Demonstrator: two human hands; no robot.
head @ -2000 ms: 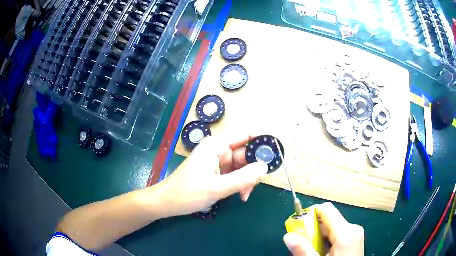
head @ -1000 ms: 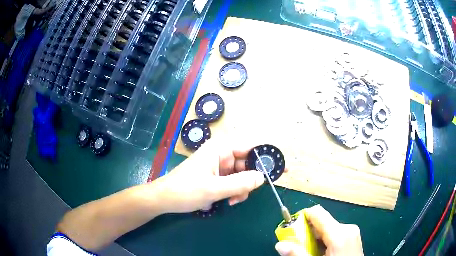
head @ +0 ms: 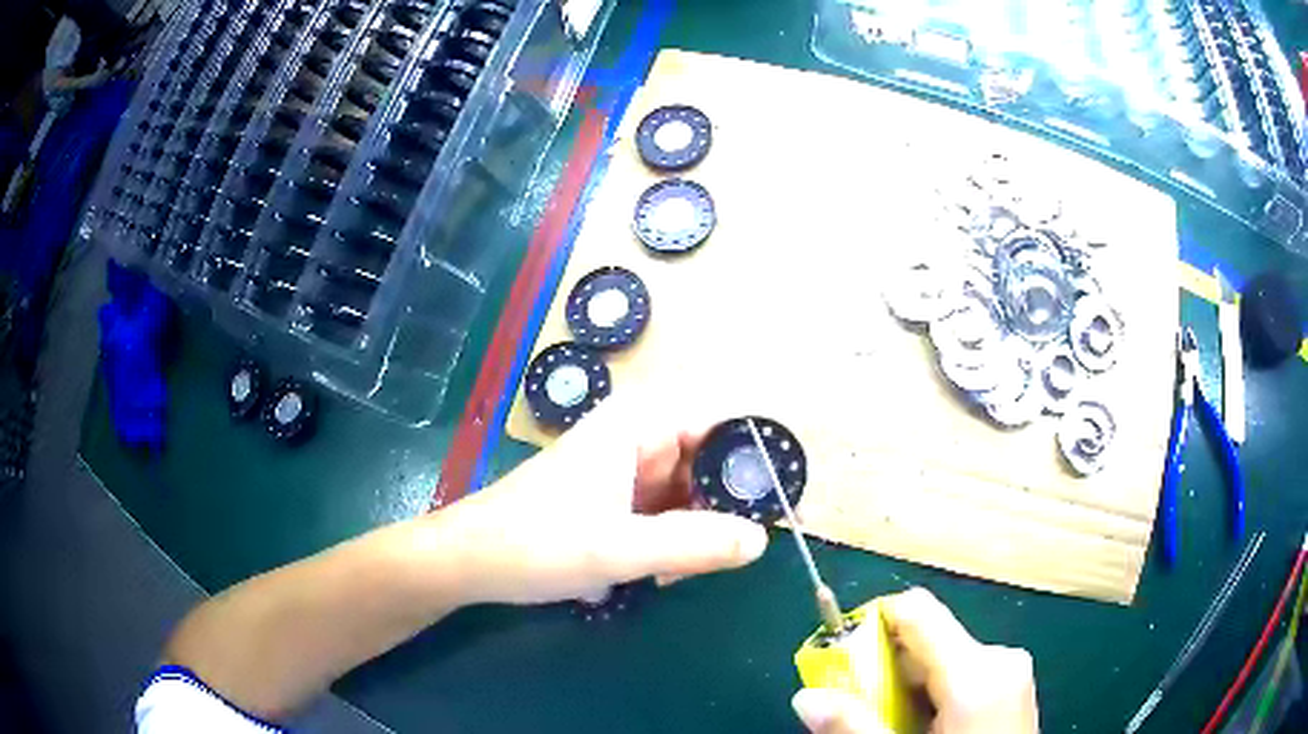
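My left hand (head: 617, 509) is bare and holds a black disc (head: 712, 485) by its left and lower edge, face up, over the board's near edge. The disc has a silver-grey centre and a ring of pale dots. My right hand (head: 958, 667) is cut off by the bottom edge and grips a yellow-handled pick (head: 858, 671). Its thin metal shaft crosses the disc's face and its tip lies at the disc's upper rim. Several similar discs (head: 608, 307) lie along the left side of the tan board (head: 818, 215). Another disc is partly hidden under my left hand.
Metal rings (head: 1036, 298) are heaped on the board's right. A clear tray (head: 309, 187) of black parts stands left, another (head: 1062, 86) at top right. Two small discs (head: 288, 412) and a blue crumpled lump (head: 134, 359) lie left. Blue-handled pliers (head: 1216, 445) lie right.
The held disc has moved slightly, and my left thumb now sits lower, off its centre. The pick's tip has shifted across the disc's face to its upper rim.
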